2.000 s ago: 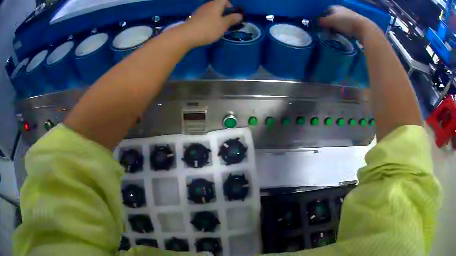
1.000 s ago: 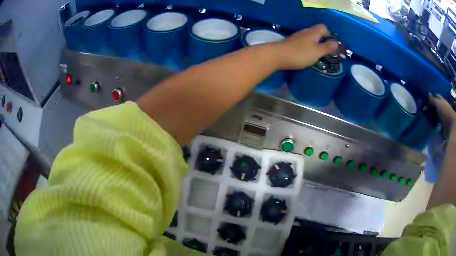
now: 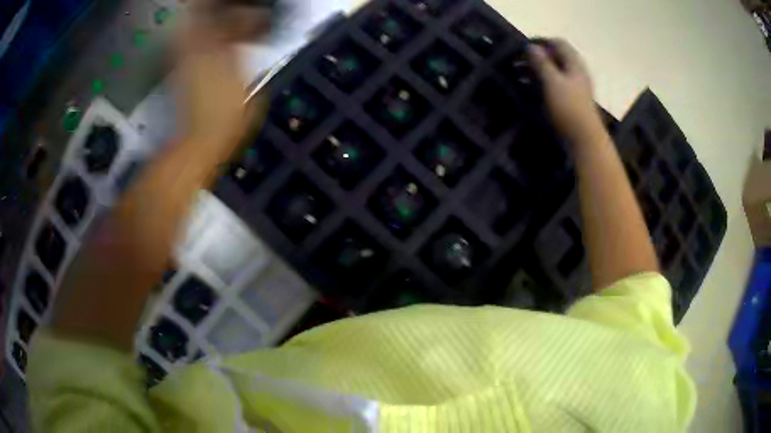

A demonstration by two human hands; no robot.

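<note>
A black cell tray (image 3: 406, 161) fills the middle, with round black parts (image 3: 397, 203) in many pockets and some pockets empty towards its right side. My right hand (image 3: 568, 89) is at the tray's upper right edge, fingers closed on a dark round part low over a pocket; the part is mostly hidden. My left hand (image 3: 207, 89) is strongly blurred at the upper left, with a dark round part at its fingers, above a white surface. A white cell tray (image 3: 254, 245) lies at the left, partly under my left arm, with black parts in several pockets.
Another black tray (image 3: 676, 186) sticks out at the right, lower than the main one. The metal panel with green buttons (image 3: 72, 117) is at the upper left. A blue crate (image 3: 752, 313) stands at the right edge. Pale floor (image 3: 676, 51) shows beyond the trays.
The view has turned right and down to the black trays. Both hands have left the blue cups; my right hand is now at the black tray, my left over the white surface.
</note>
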